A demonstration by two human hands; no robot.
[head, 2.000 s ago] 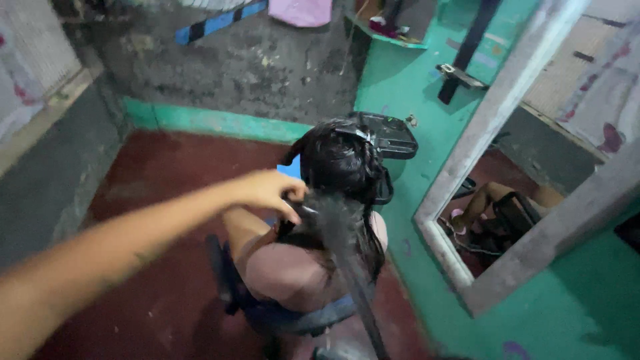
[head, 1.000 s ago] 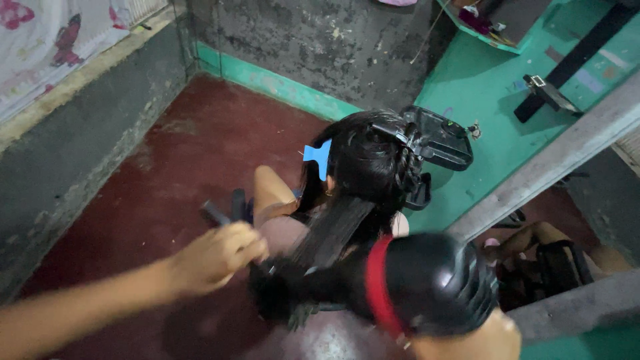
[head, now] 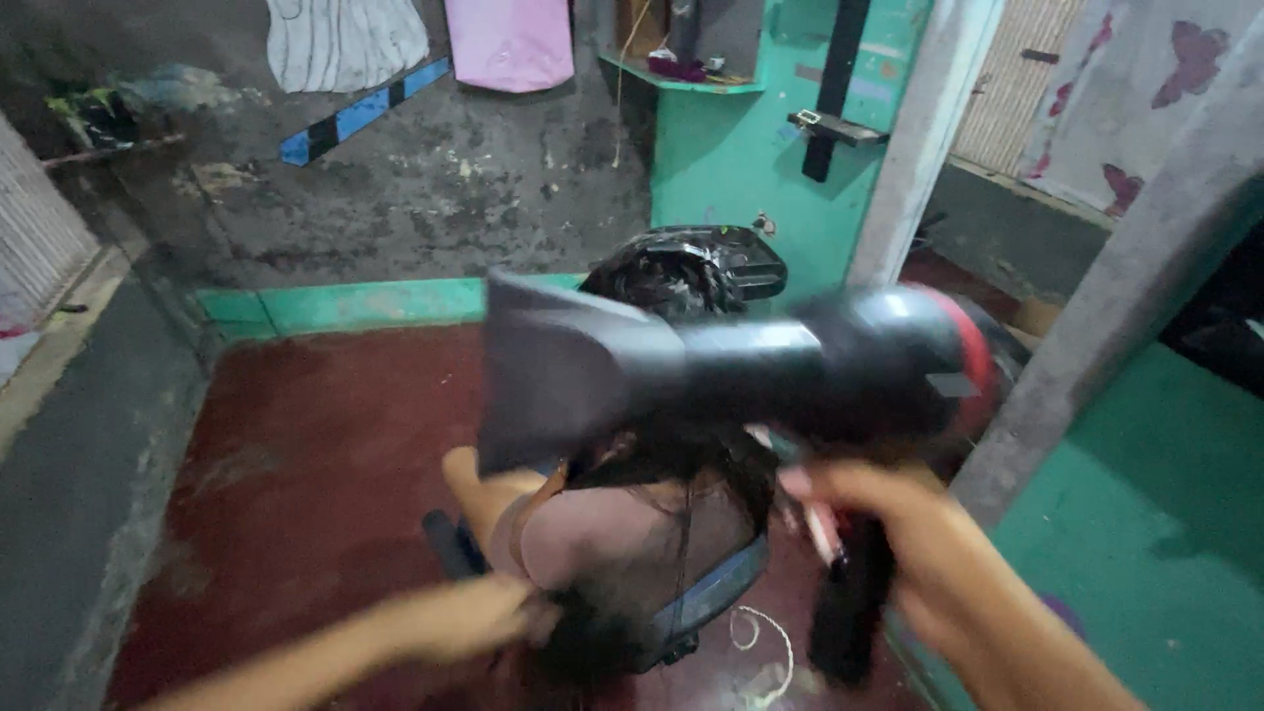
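Note:
A black hair dryer [head: 750,370] with a red ring and a wide flat nozzle crosses the middle of the view, its nozzle to the left. My right hand [head: 859,504] is closed on its handle at the right. Low in the centre, my left hand [head: 499,612] is blurred beside the dark ends of the person's hair [head: 602,627]; whether it grips them or a tool I cannot tell. The person [head: 612,538] sits on a chair [head: 716,592], back to me, their head partly behind the dryer.
A framed mirror [head: 1096,257] leans along the green wall at the right. A black case-like object [head: 750,259] stands beyond the person's head. A small corner shelf [head: 691,84] holds small items. A white cord [head: 785,642] lies on the red floor [head: 296,494] near the chair.
The dryer, lower right with its rear toward me one second ago, now lies sideways across the centre. The blue piece seen at the person's hair earlier is hidden or out of sight. The view has shifted.

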